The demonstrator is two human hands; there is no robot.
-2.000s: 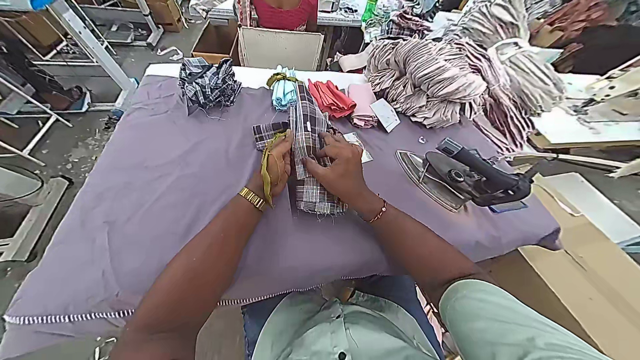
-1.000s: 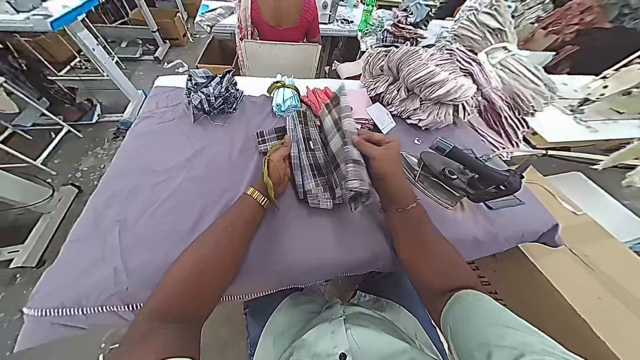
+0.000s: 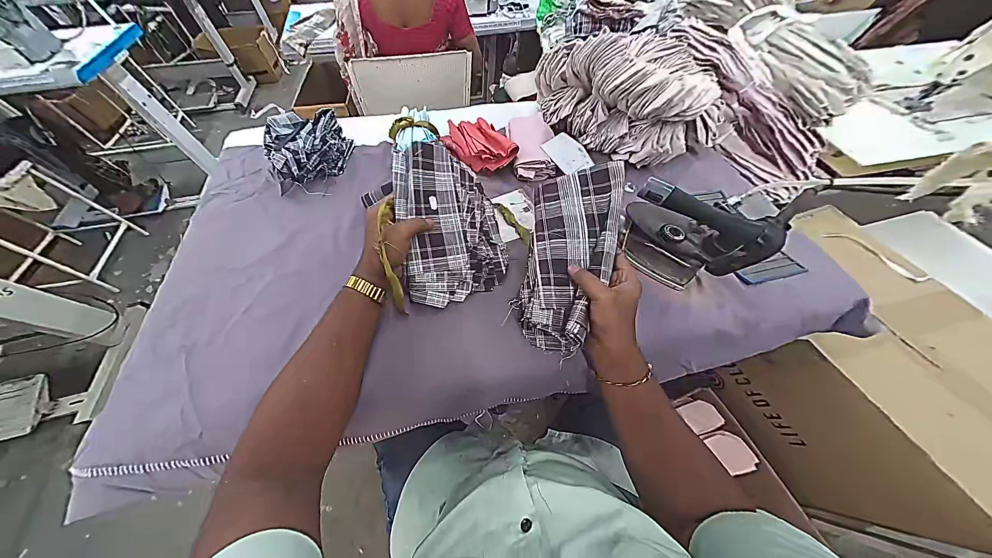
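Over the purple cloth cover of the table, my left hand grips a stack of black-and-white plaid fabric pieces at its left side. An olive fabric strip hangs by that hand's fingers. My right hand holds a second plaid bundle, thumb on top, apart from the first. Behind the left stack stand a light-blue bundle tied with an olive strip and a red fabric bundle. A white paper with writing lies between the two plaid stacks.
Right of my right hand is an iron. Crumpled plaid cloth lies at the back left, folded pink cloth at the back. Large striped fabric bundles fill the back right. Cardboard lies at the right; a seated person is beyond.
The plaid pieces, together in one bundle two seconds ago, are now in two separate bundles. My right hand has moved to the right with one of them.
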